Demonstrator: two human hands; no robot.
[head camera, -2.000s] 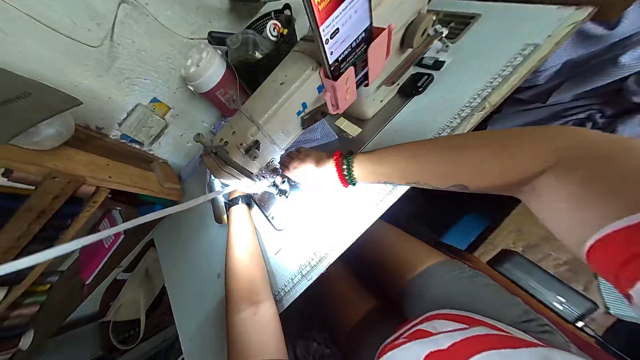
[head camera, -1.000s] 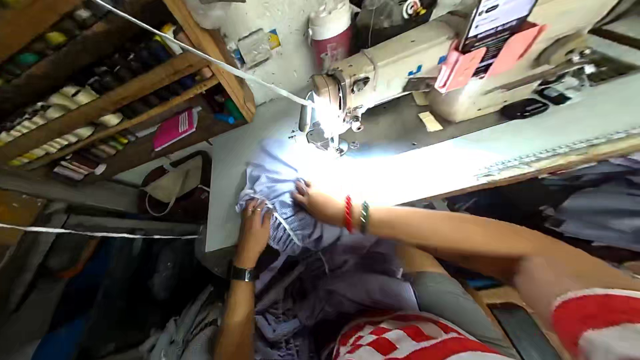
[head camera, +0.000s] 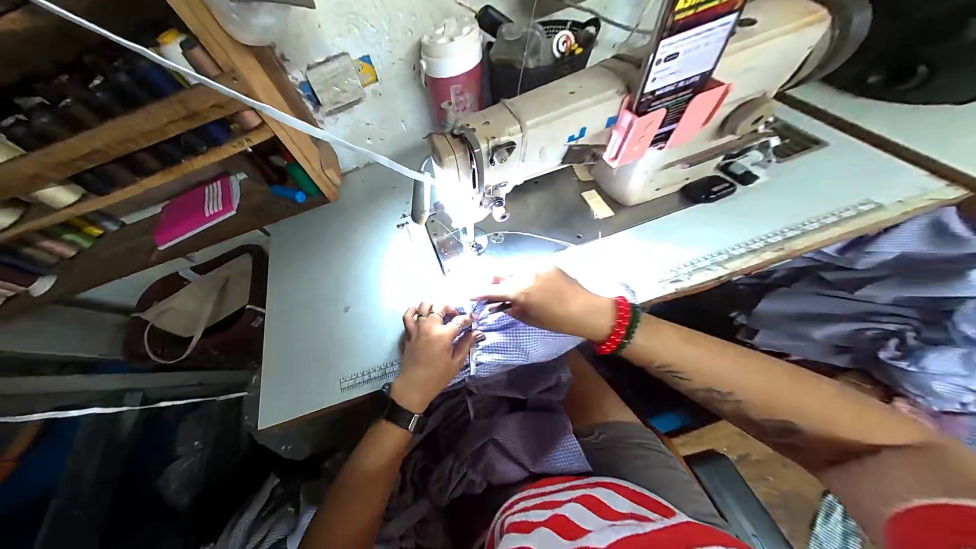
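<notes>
Blue checked gathered fabric (head camera: 518, 339) lies over the front edge of the sewing table (head camera: 320, 305) and hangs down onto my lap. My left hand (head camera: 435, 343), with a black watch at the wrist, presses its fingers on the cloth's left part. Fingers and thumb of my right hand (head camera: 553, 301) pinch the cloth's upper edge; glare hides their tips in part. Just beyond both hands stands the white industrial sewing machine (head camera: 557, 107), its lit needle area (head camera: 473, 236) bare of this cloth. A white tape (head camera: 267, 110) runs from upper left to the machine's head.
A phone (head camera: 679, 69) sits in a pink holder (head camera: 637, 137) on the machine. Behind stands a red and white jug (head camera: 451, 72). Thread spools fill a wooden shelf (head camera: 145, 122) at left. More fabric (head camera: 854, 297) is heaped at right. Rulers (head camera: 770, 240) run along the table's front edge.
Two seconds ago both hands were at the needle area; a second ago they were on the cloth nearer the table's left front. Now they are closer together, with less cloth spread on the table.
</notes>
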